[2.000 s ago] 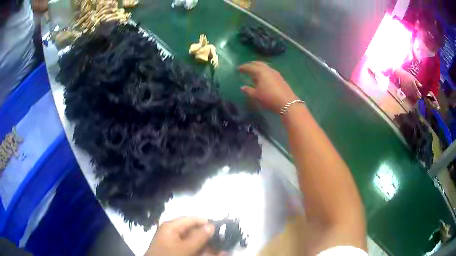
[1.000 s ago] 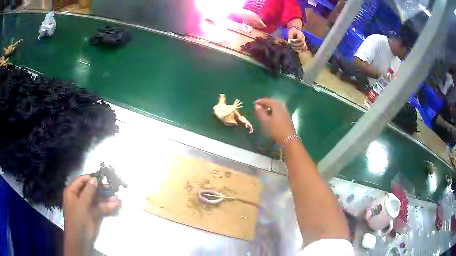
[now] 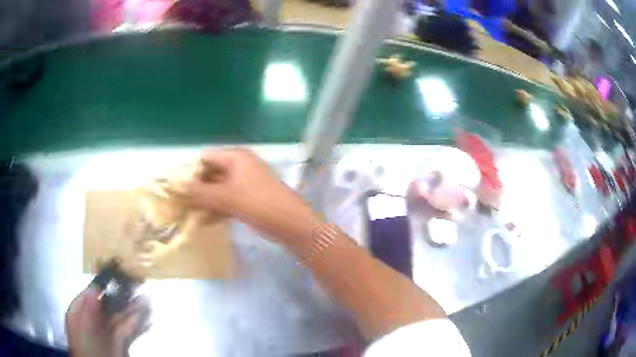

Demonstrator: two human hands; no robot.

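Observation:
My right hand (image 3: 233, 185) is blurred over the cardboard sheet (image 3: 104, 223). Its fingers are closed on a cream part (image 3: 164, 219), which hangs over the sheet with its limb-like projections towards the left and down. The blur hides the exact grip. The glue dish cannot be made out behind the cream part. My left hand (image 3: 104, 324), at the lower left, holds a black ring part (image 3: 115, 282) in its fingertips, just off the sheet's lower left corner. The two parts are apart.
The green belt (image 3: 174, 90) runs across behind, with a cream part (image 3: 397, 66) on it. A grey post (image 3: 342, 84) stands between me and the belt. A dark case (image 3: 390, 240), a mug (image 3: 443, 192) and a white roll (image 3: 441, 230) lie to the right. Black material shows at far left.
My view has swung right. My right hand has moved from the belt to over the cardboard and has taken hold of the cream part. My left hand still holds the black ring part.

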